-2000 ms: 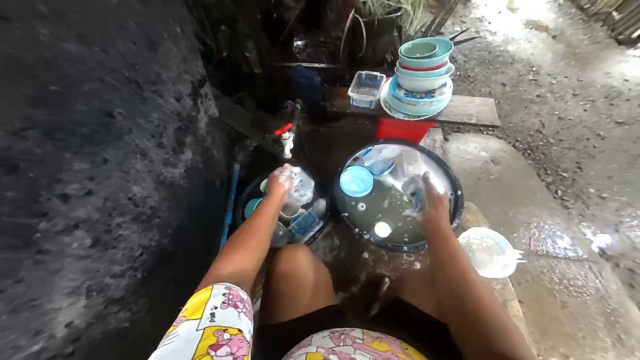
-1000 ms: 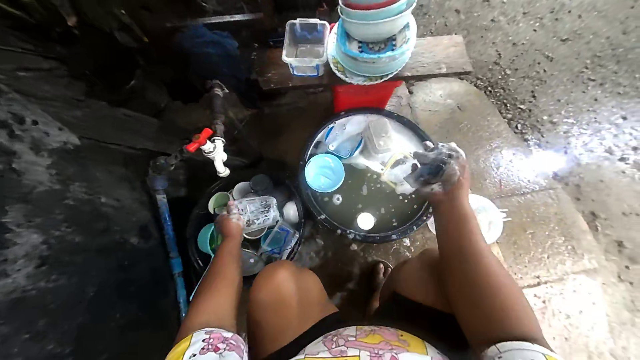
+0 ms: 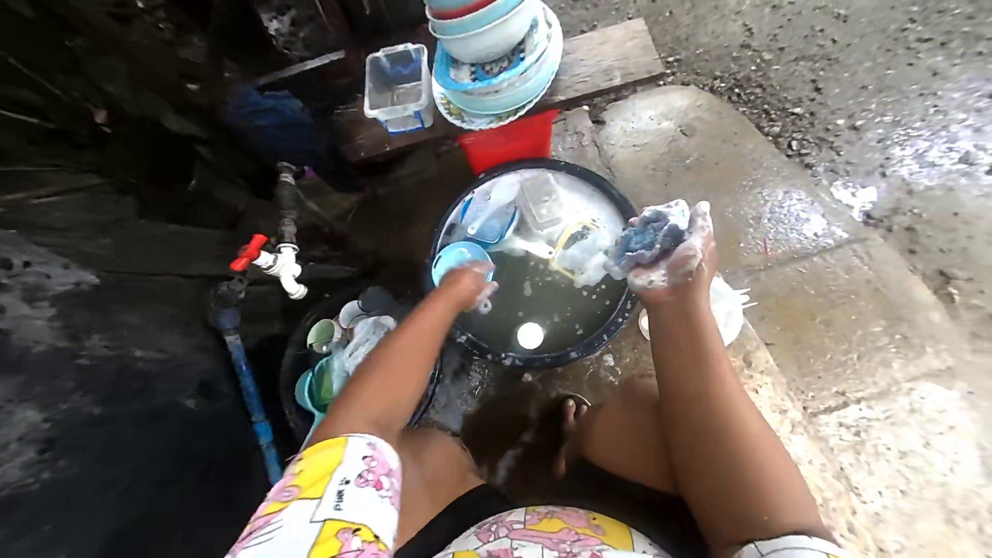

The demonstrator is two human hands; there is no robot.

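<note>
My left hand is at the near left rim of a round dark basin of soapy water, against a light-blue plastic bowl; whether its fingers grip the bowl cannot be told. My right hand, palm up and covered in suds, holds a blue-grey scrubbing cloth or pad over the basin's right rim. In the suds lie a clear plastic container, a blue-edged container and a yellow-edged piece. A white round thing shows in the water.
A second dark tub with cups and other dishes stands at the left, below a white tap with a red handle. Behind the basin are a red container, a clear bin and stacked bowls on a wooden plank. White dishware sits right.
My left hand has left the tub of cups, where it held a soapy clear container, and moved right to the light-blue bowl. My right hand has turned palm up with the scrubber showing.
</note>
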